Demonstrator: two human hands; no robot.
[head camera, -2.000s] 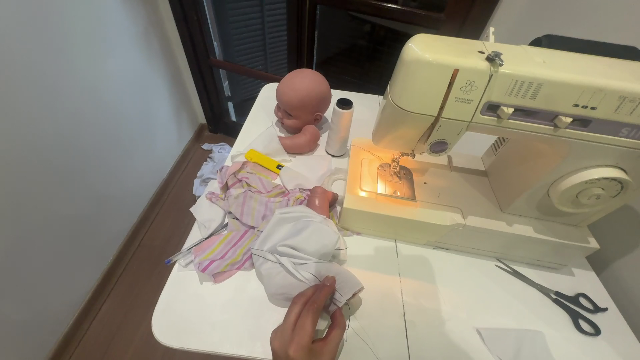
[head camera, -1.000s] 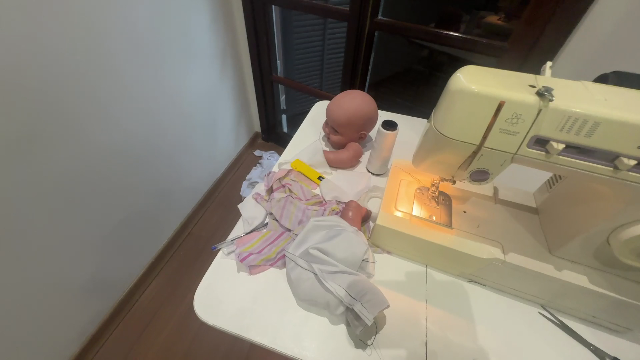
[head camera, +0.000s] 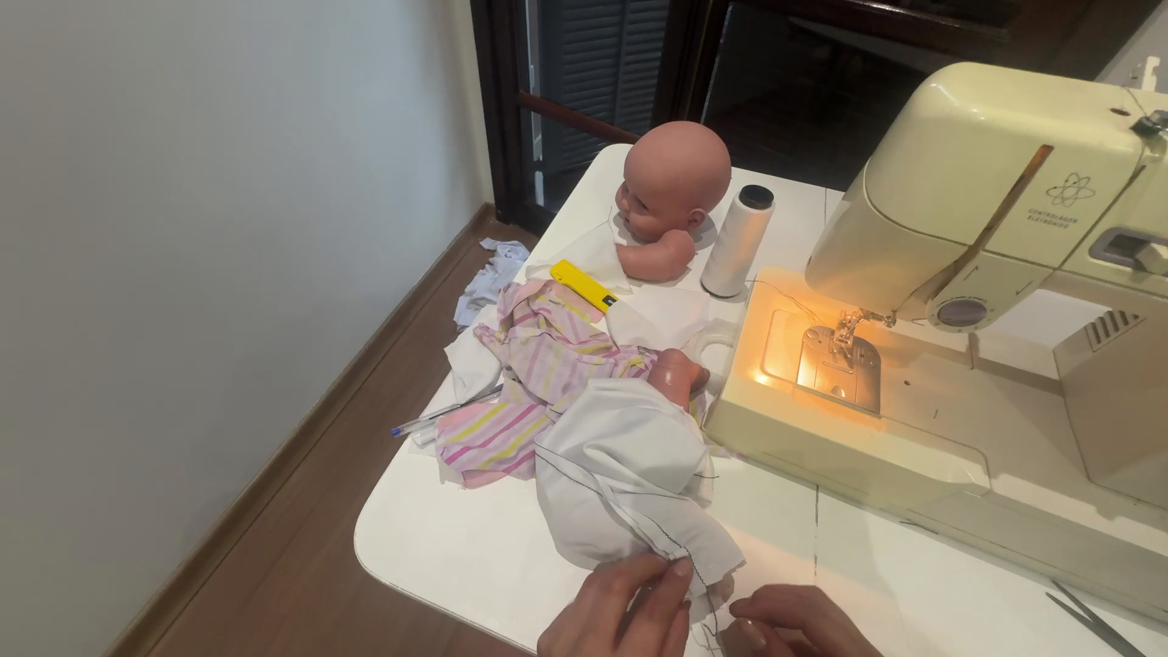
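At the bottom centre, my left hand (head camera: 625, 607) pinches the lower edge of a white cloth piece (head camera: 630, 456) sewn with dark thread. My right hand (head camera: 798, 622) is just right of it, fingers curled near loose dark thread ends (head camera: 712, 616); whether it holds a thread is unclear. A doll's limb (head camera: 677, 376) sticks out of the top of the white cloth. Striped pink and yellow fabric (head camera: 557, 365) lies beside it on the left. Farther back are a doll's head (head camera: 677, 178) and a loose doll's limb (head camera: 659, 257).
A lit sewing machine (head camera: 912, 438) fills the right side of the white table (head camera: 438, 547). Near it stand a thread cone (head camera: 737, 242) and a yellow cutter (head camera: 584, 286). A pen (head camera: 445, 412) lies at the left edge, scissors (head camera: 1095, 620) at lower right, fabric scraps (head camera: 491, 274) on the floor.
One hand was at the white cloth two seconds ago and no hand showed one second ago; now both hands are at its lower end. The view has shifted.
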